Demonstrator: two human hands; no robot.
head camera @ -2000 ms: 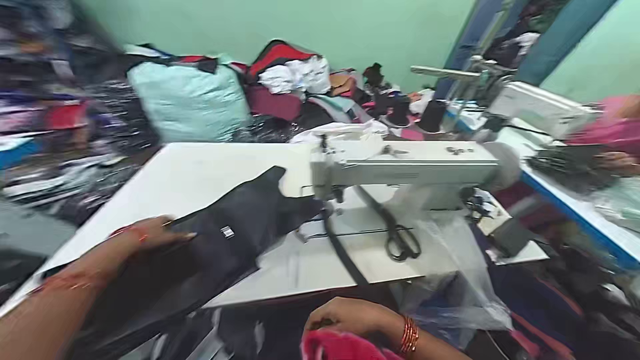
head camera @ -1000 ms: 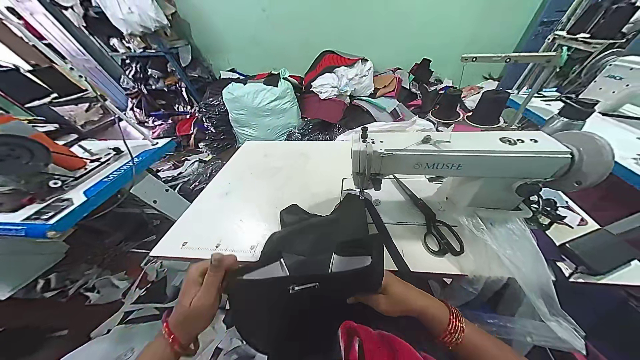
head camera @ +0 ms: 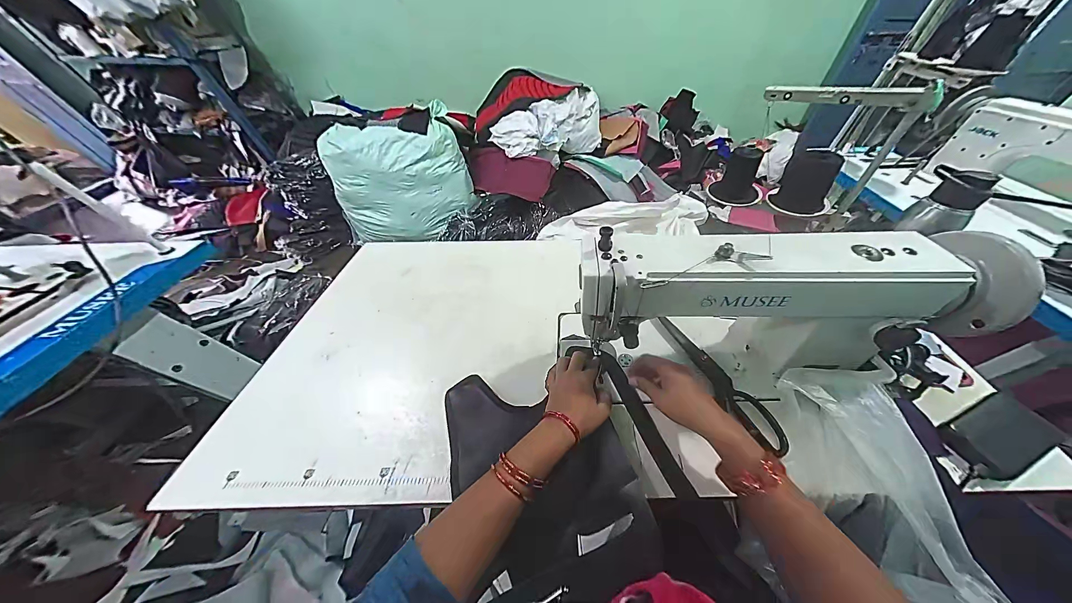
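Note:
A white Musee industrial sewing machine stands on the white sewing table. Black fabric lies under its needle area and hangs over the front edge. My left hand presses the fabric's far end down beside the presser foot, fingers bent. Just right of the needle, my right hand is near a black strip that runs from the foot toward me; whether its fingers grip anything is unclear. Black-handled scissors lie partly behind the right forearm.
Clear plastic sheeting drapes over the table's right front. Behind the table are a pale green bag, piled fabric and black thread cones. Blue-edged tables flank both sides, the right one holding another sewing machine. Scraps cover the floor at left.
Both hands have moved from the table's front edge up to the needle area. The black fabric, held up in front a second ago, now lies with its far end at the presser foot.

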